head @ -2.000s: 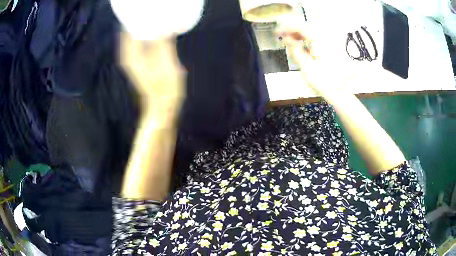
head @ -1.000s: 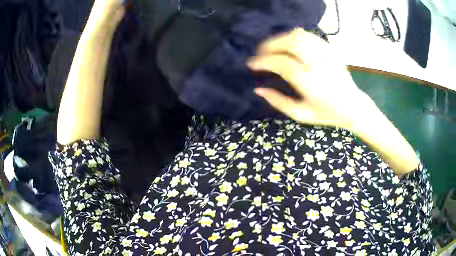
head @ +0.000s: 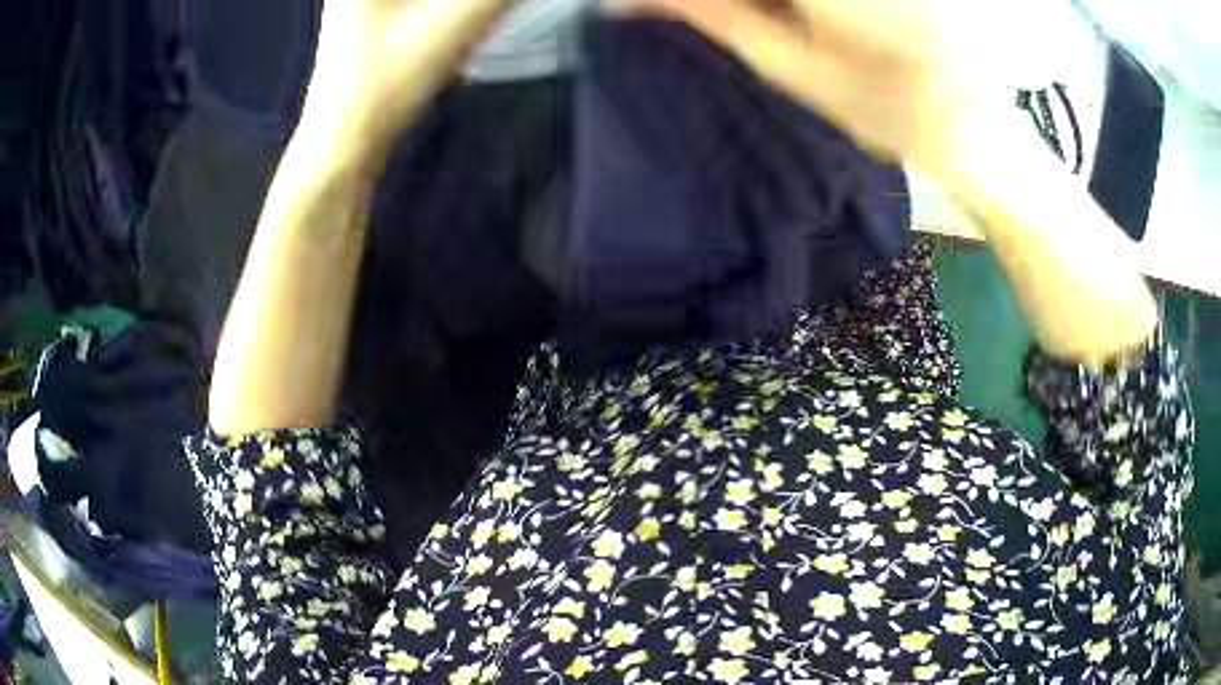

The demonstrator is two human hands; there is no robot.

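Note:
A dark navy garment [head: 696, 187] hangs in front of me and covers part of my lap. My right hand [head: 803, 54] is at the top edge of the picture with its fingers closed over the garment's upper edge, blurred. My left hand [head: 402, 54] is at the top left of the garment, and its fingertips are cut off by the picture's edge. A pale grey-white patch [head: 536, 43] shows between the hands; I cannot tell what it is. The needle area is not visible.
More dark garments [head: 94, 161] are heaped at the left. A black flat phone [head: 1126, 145] and dark-handled scissors [head: 1055, 123] lie on the white table [head: 1189, 201] at the right. A pale-edged surface [head: 80, 629] is at the lower left, over green floor.
My right hand was open over the garment and has moved up to its upper edge. My left arm has shifted right. The white round piece seen at my left hand earliest is not visible now.

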